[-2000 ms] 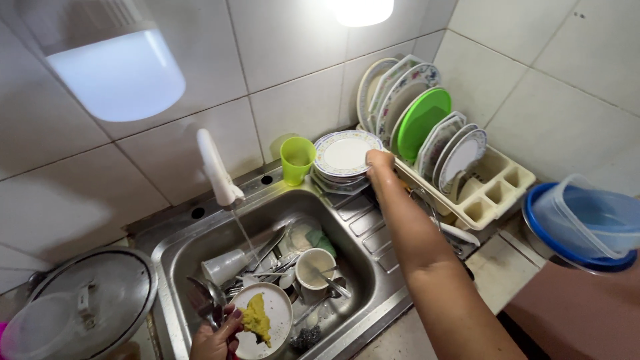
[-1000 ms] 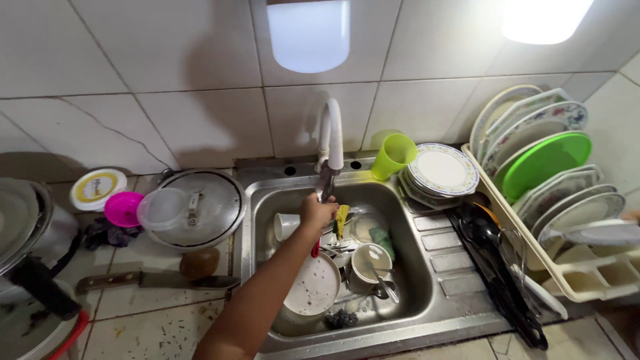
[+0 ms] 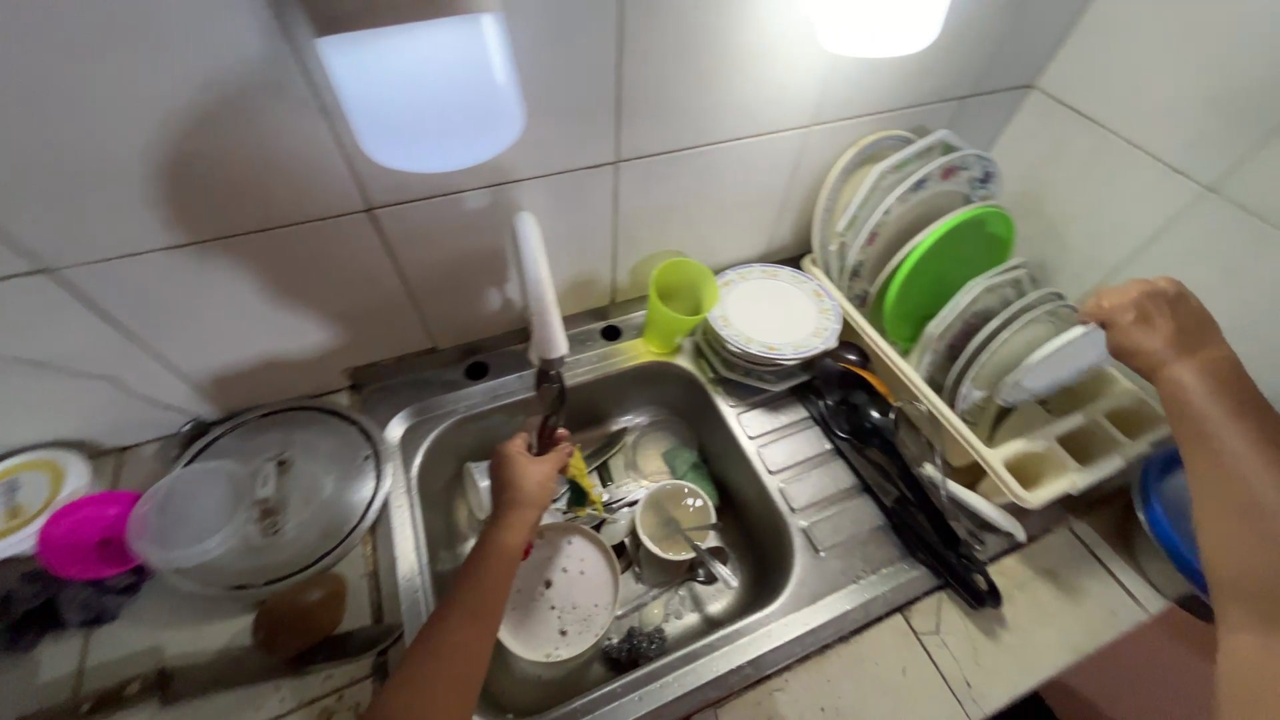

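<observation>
My left hand is raised over the steel sink, its fingers closed on dark-looking cutlery just under the white faucet spout. A yellow scrap, perhaps a cloth or sponge, shows beside these fingers; whether they hold it is unclear. Below are a white plate with dark specks, a white cup with cutlery in it, and a green scouring pad. At the right, my right hand grips the edge of a white dish over the front of the cream dish rack.
A lime-green cup and stacked plates stand behind the sink. Black cooking utensils lie on the ridged drainboard. On the left are a glass lid, a pink bowl and a blurred knife. A blue basin is at far right.
My right hand has gone from the plate stack to the rack. My left hand was low in the sink two seconds ago and is now under the spout. The view has swung left, then partly back.
</observation>
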